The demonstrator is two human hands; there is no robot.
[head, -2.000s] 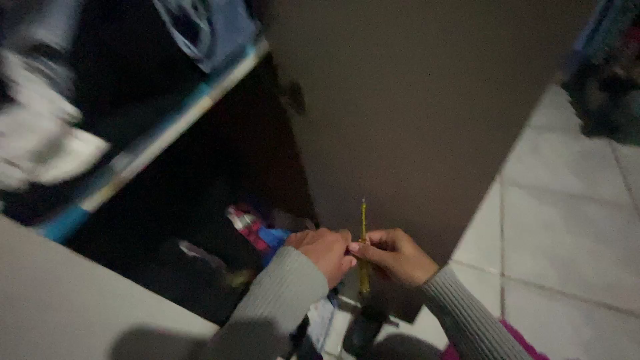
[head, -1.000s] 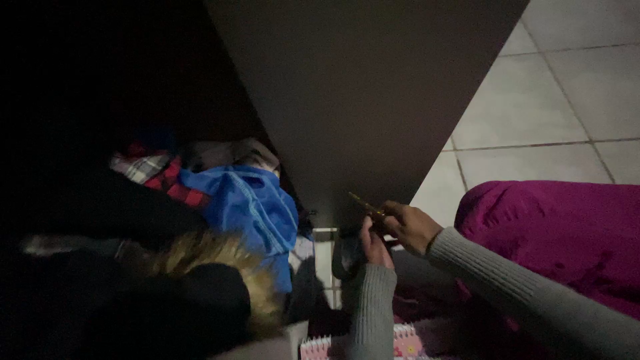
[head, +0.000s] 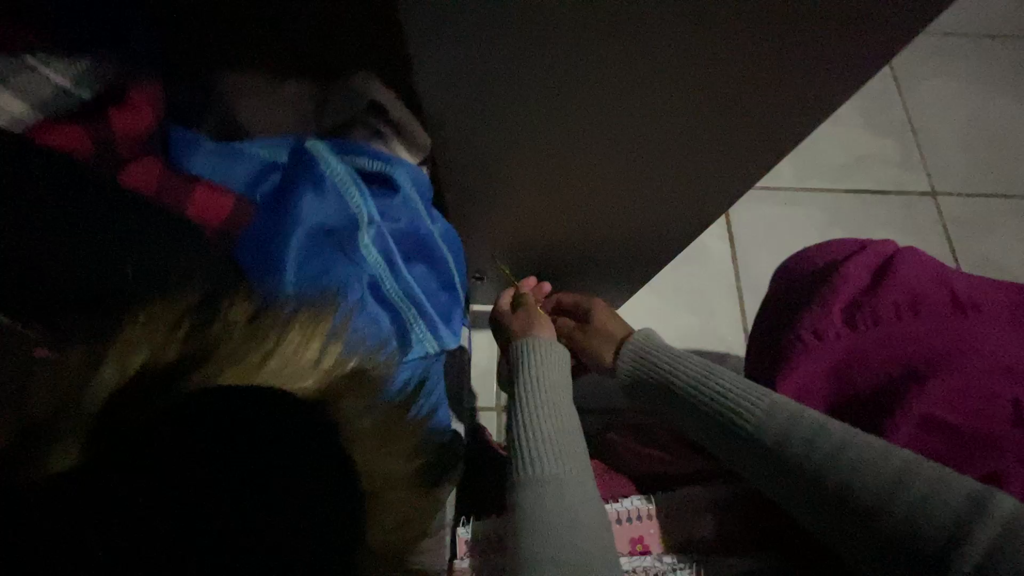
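Observation:
A thin yellowish pointed tool (head: 506,270), too dark to name exactly, sticks out up and left from my left hand (head: 524,314), whose fingers are closed around it. My right hand (head: 588,326) is right beside it, its fingertips meeting the left fingers; whether they pinch part of the same tool cannot be told. Both hands are low in front of a dark panel (head: 576,144), near a small fitting (head: 478,278) at its lower left edge.
To the left lie blue cloth with light seams (head: 360,240), red checked cloth (head: 168,180) and brown fur trim (head: 240,344). A spiral notebook (head: 636,528) lies below. My knee in magenta cloth (head: 872,352) rests at right, over pale floor tiles (head: 848,144).
The tool stood upright between both hands two seconds ago; now it tilts up and left from my left hand. The view has swung down toward the clothes and my knee.

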